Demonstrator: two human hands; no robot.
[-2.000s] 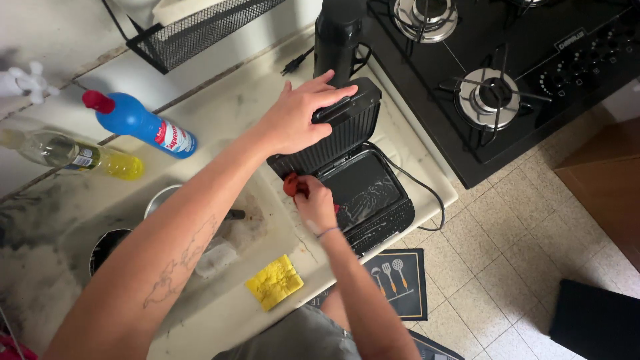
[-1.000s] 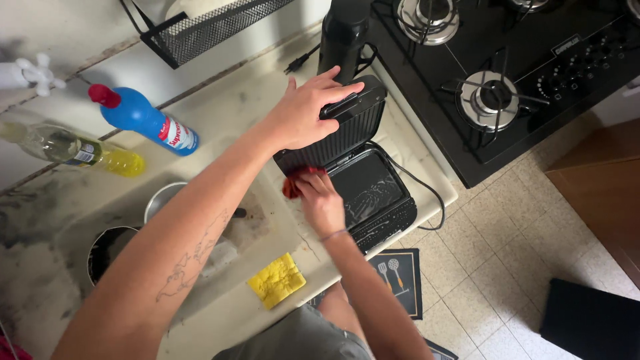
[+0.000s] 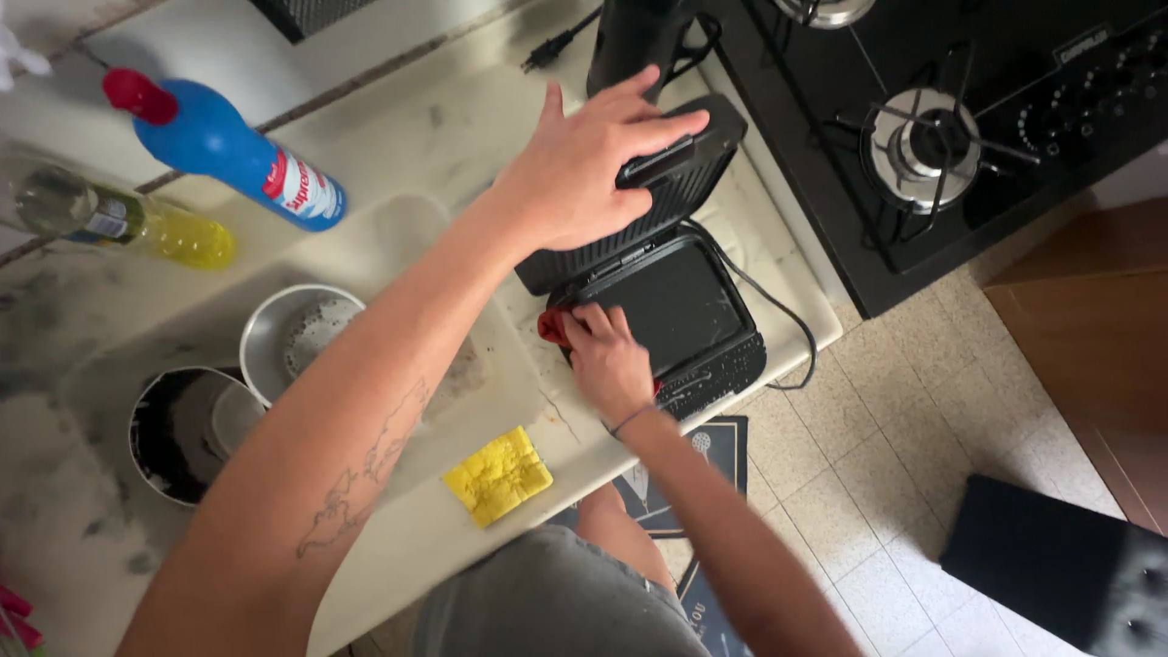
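Observation:
A black contact grill stands open on the pale stone counter, its lower plate (image 3: 680,301) facing up. My left hand (image 3: 593,160) holds the raised ribbed lid (image 3: 598,251) at its handle end, fingers spread over the edge. With bent fingers, my right hand (image 3: 610,360) grips a red cloth (image 3: 553,327) at the left edge of the lower plate; part of the cloth is hidden under the hand. Droplets and pale streaks show on the grill's front rim (image 3: 712,379). A creased yellow sponge cloth (image 3: 499,476) lies on the counter edge, left of my right forearm.
A metal pot (image 3: 301,333) with suds and a dark pot (image 3: 187,433) sit in the sink. Behind them are a blue bottle (image 3: 214,137) and a bottle of yellow liquid (image 3: 119,219). A power plug (image 3: 547,52) lies near a black appliance (image 3: 639,41). A gas cooktop (image 3: 903,119) adjoins the counter.
My left hand has stayed on the raised lid. My right hand and the red cloth remain by the grill's left side. Fewer pale streaks show on the lower plate.

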